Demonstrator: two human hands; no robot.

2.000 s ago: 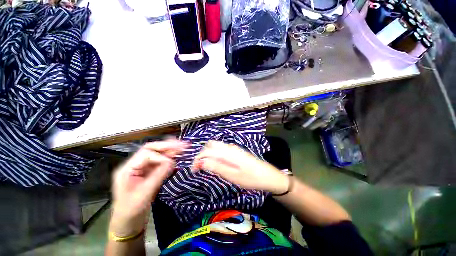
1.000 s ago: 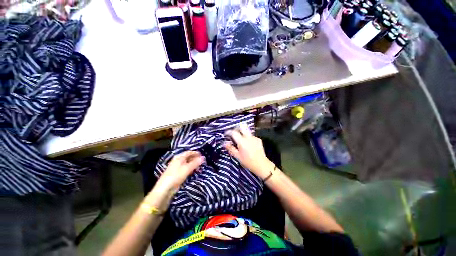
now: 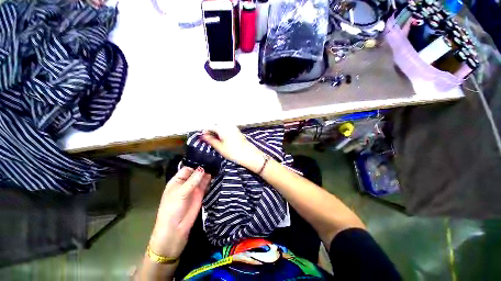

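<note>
A dark garment with white stripes (image 3: 247, 192) lies bunched on the lap, just below the table edge. My left hand (image 3: 181, 200), with a yellow bracelet, grips its left part from below, fingertips at a plain dark patch (image 3: 202, 156). My right hand (image 3: 233, 147), with a thin dark bracelet, is above that patch near the table edge. Its fingertips are close together at the striped cloth beside the patch. Whether they pinch the cloth or something tiny, I cannot tell. No needle or thread can be made out.
A white table (image 3: 159, 104) runs across in front, with a striped garment heap (image 3: 55, 71) at left. A phone on a stand (image 3: 220, 41), a red spool (image 3: 248, 27), a clear bag with dark contents (image 3: 296, 41) and a pink spool tub (image 3: 417, 68) stand on it. A blue bin (image 3: 379, 173) is below.
Both hands came down to the cloth, then my right hand moved up and left. My left hand now holds up a dark patch at the garment's left. The view has shifted slightly.
</note>
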